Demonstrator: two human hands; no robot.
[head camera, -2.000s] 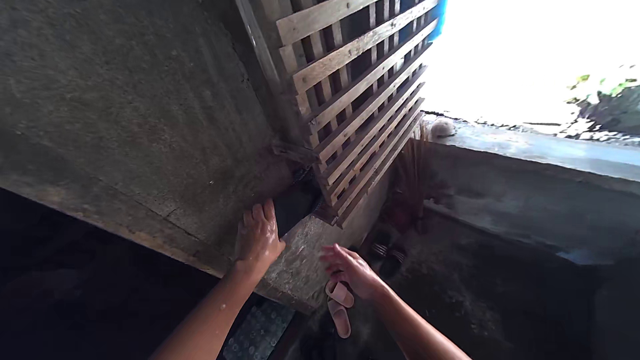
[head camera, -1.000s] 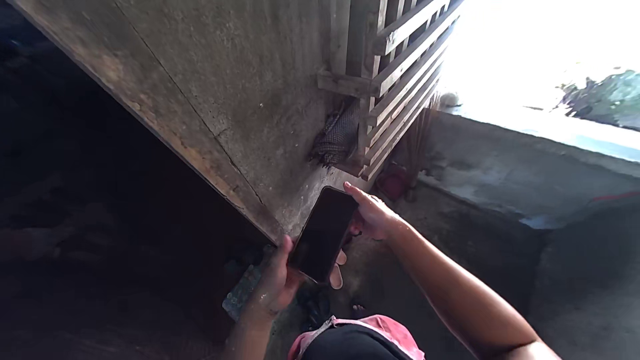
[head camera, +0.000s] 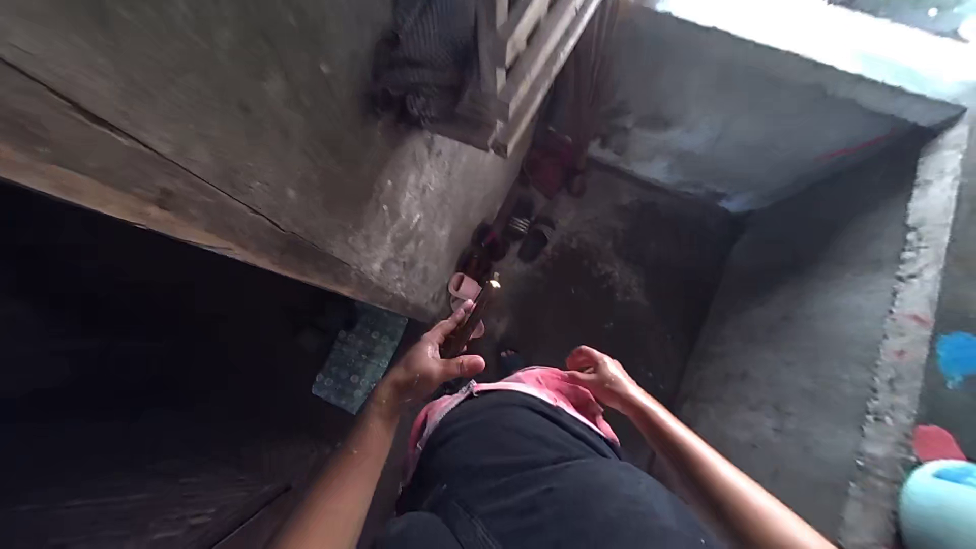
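A dark smartphone (head camera: 467, 326), seen nearly edge-on with a small glint at its far end, is in my left hand (head camera: 428, 364), left of my waist. My right hand (head camera: 604, 378) is at the right side of my body, its curled fingers against the hem of pink shorts (head camera: 550, 383). Whether those fingers grip the cloth is not clear. Dark cloth (head camera: 526, 465) covers my torso below both hands. Pink slippers (head camera: 463, 287) lie on the floor, partly hidden behind the phone.
A concrete wall (head camera: 305, 137) and a wooden slatted frame (head camera: 526, 61) stand ahead, with dark cloth (head camera: 435, 53) beside the frame. Dark slippers (head camera: 537, 238) lie on the floor. A patterned mat (head camera: 361, 358) is at left; a low concrete wall (head camera: 793, 343) and light-blue container (head camera: 942, 503) are at right.
Both hands were on the phone one second ago; now only my left hand holds it, and my right hand has moved away to the shorts. The view has tilted down.
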